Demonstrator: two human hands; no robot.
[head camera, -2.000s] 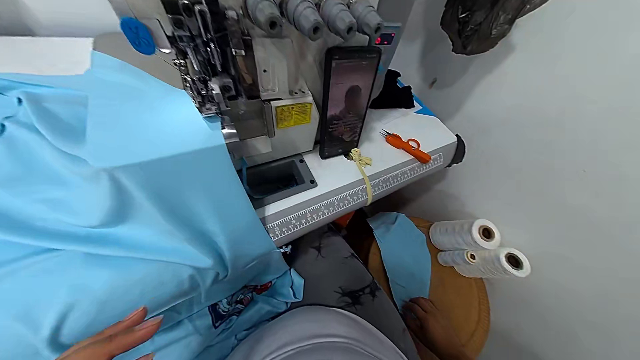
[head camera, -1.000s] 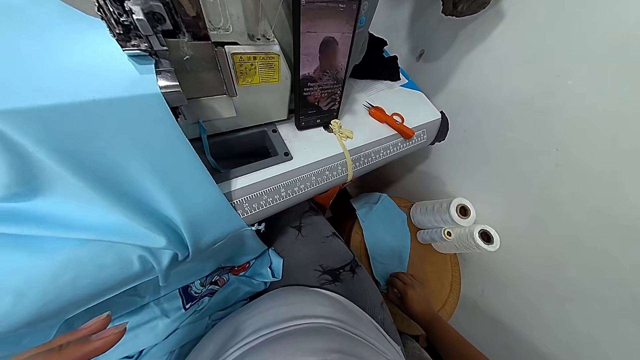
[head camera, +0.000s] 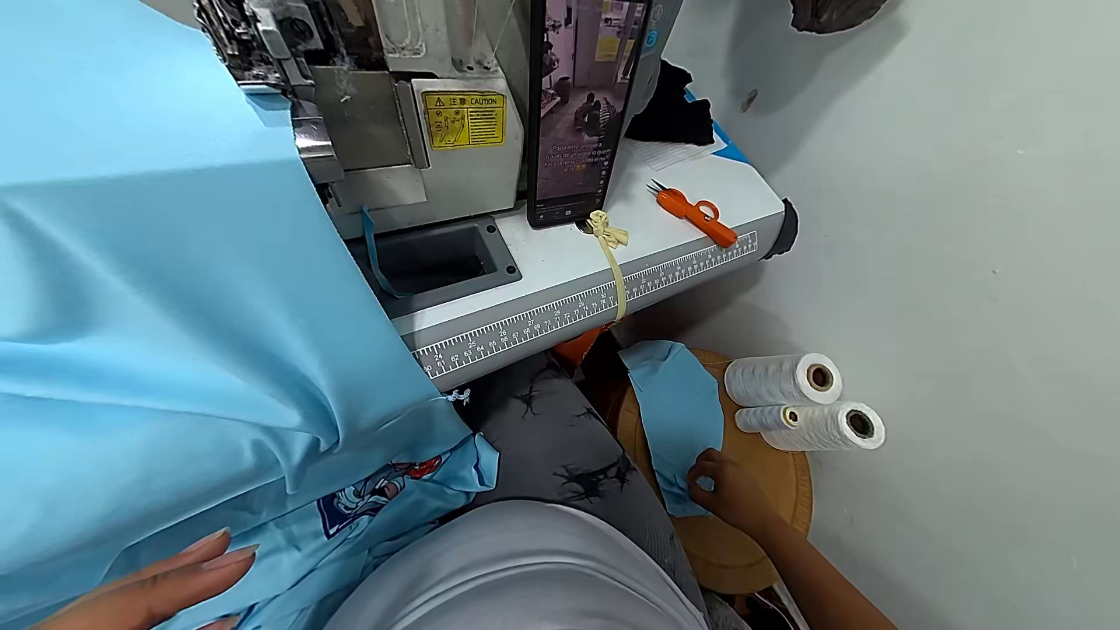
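Observation:
Light blue fabric (head camera: 175, 289) spreads over the left side, its edge by the presser area of an overlock sewing machine (head camera: 367, 114). A printed figure (head camera: 376, 497) shows on its lower folds. My left hand (head camera: 157, 584) rests on this fabric at the bottom left, fingers extended, partly cut off by the frame. At the right, my right hand (head camera: 719, 483) touches the lower end of a small blue fabric piece (head camera: 678, 411) on a round wooden stool (head camera: 735, 542). Its fingertips are bent at the cloth's edge; whether they pinch it is hard to tell.
White thread cones (head camera: 783, 379) lie on the stool. Orange thread snips (head camera: 696, 214), a propped phone (head camera: 582, 114) and black cloth (head camera: 674, 109) are on the machine table (head camera: 560, 249). A yellow tie (head camera: 612, 262) hangs over its ruler edge. A wall (head camera: 980, 306) stands at right.
The view has moved closer to the table and machine. My left hand stays on the large fabric and my right hand stays by the small piece. The picture on the phone has changed.

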